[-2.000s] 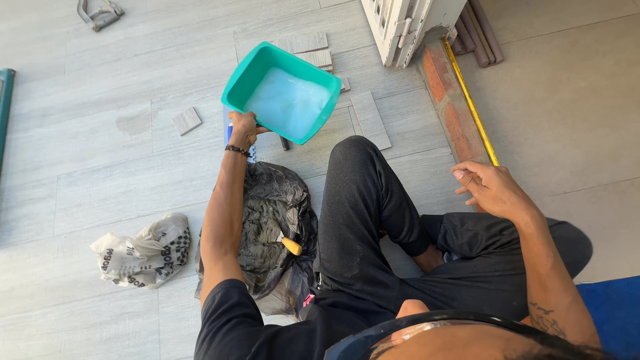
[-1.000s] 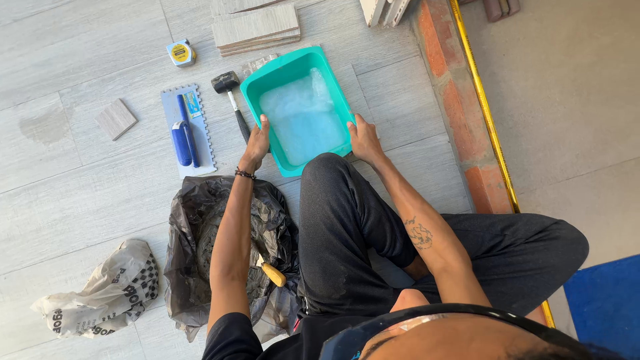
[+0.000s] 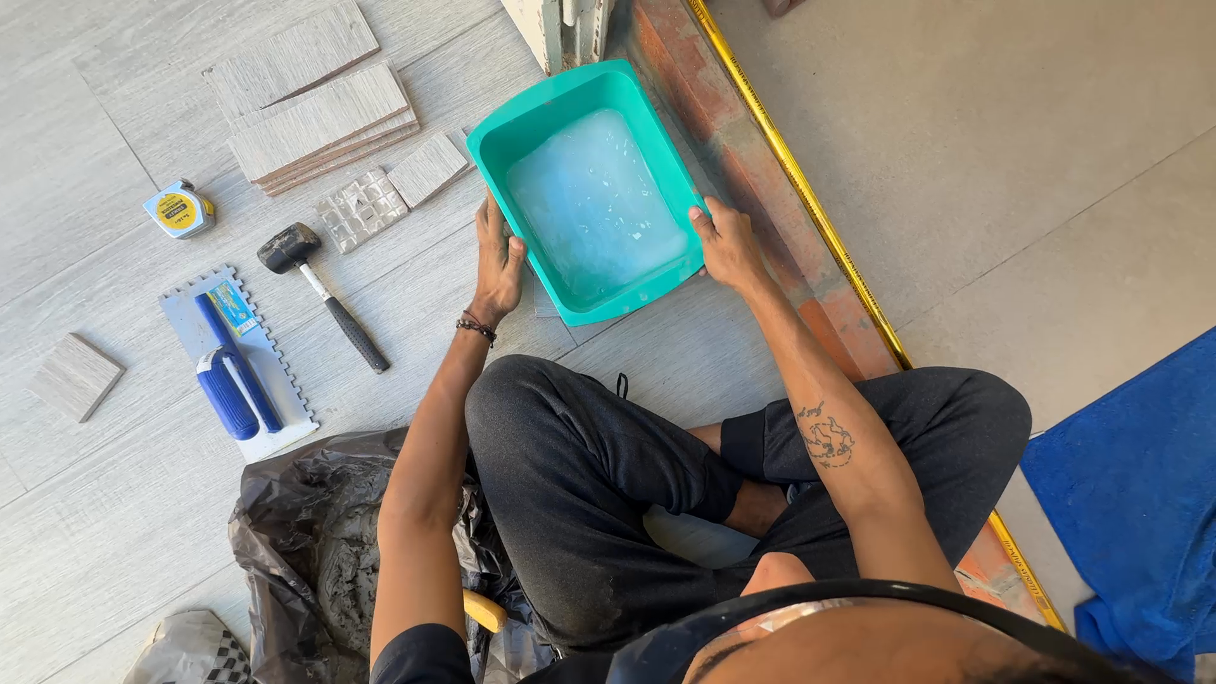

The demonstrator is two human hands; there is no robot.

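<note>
A teal plastic basin holds cloudy whitish water with small flecks floating in it. My left hand grips its left side, thumb along the outer wall. On the right, my right hand holds the rim, thumb on top. The basin is in front of my bent knee, beside the brick strip. Left of my left hand lie a rubber mallet and a notched trowel with a blue handle. Mixed grey mortar sits in a black plastic bag near my left forearm, with a yellow tool handle beside it.
Wood-look tile pieces are stacked at upper left, near a tape measure. A loose tile piece lies far left. A yellow edge strip runs along the exposed bricks. A white door frame stands above; blue cloth lies right.
Two seconds ago only my left hand held the basin, while my right hand was empty near the yellow strip. Both hands now hold it, and it has moved right, toward the bricks, since one second ago.
</note>
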